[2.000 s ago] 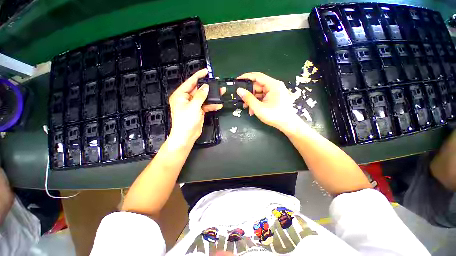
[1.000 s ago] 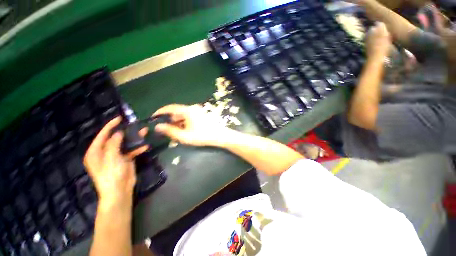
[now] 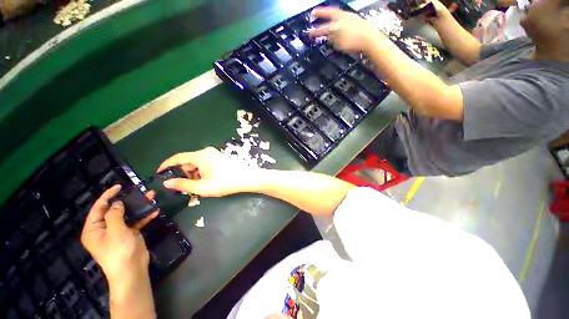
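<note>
My left hand (image 3: 118, 237) and my right hand (image 3: 203, 172) hold a black housing (image 3: 135, 204) between them, above the right edge of the left blister tray (image 3: 47, 215). My left hand grips its left end and my right fingers its right end. The housing is slightly blurred and its details cannot be made out. Small pale pieces (image 3: 246, 146) lie in a loose pile right of my right hand. A few strays (image 3: 199, 221) lie below the hands.
A second blister tray (image 3: 306, 81) lies on the dark green bench (image 3: 249, 215), upper right. A person in grey reaches over it with one hand. More pale pieces (image 3: 385, 23) lie beyond it. A raised green surface runs behind; a red stool or crate (image 3: 374, 173) stands below.
The view has swung right, bringing the neighbouring person into sight. That person's hand has moved over the right tray. Both my hands still hold the housing.
</note>
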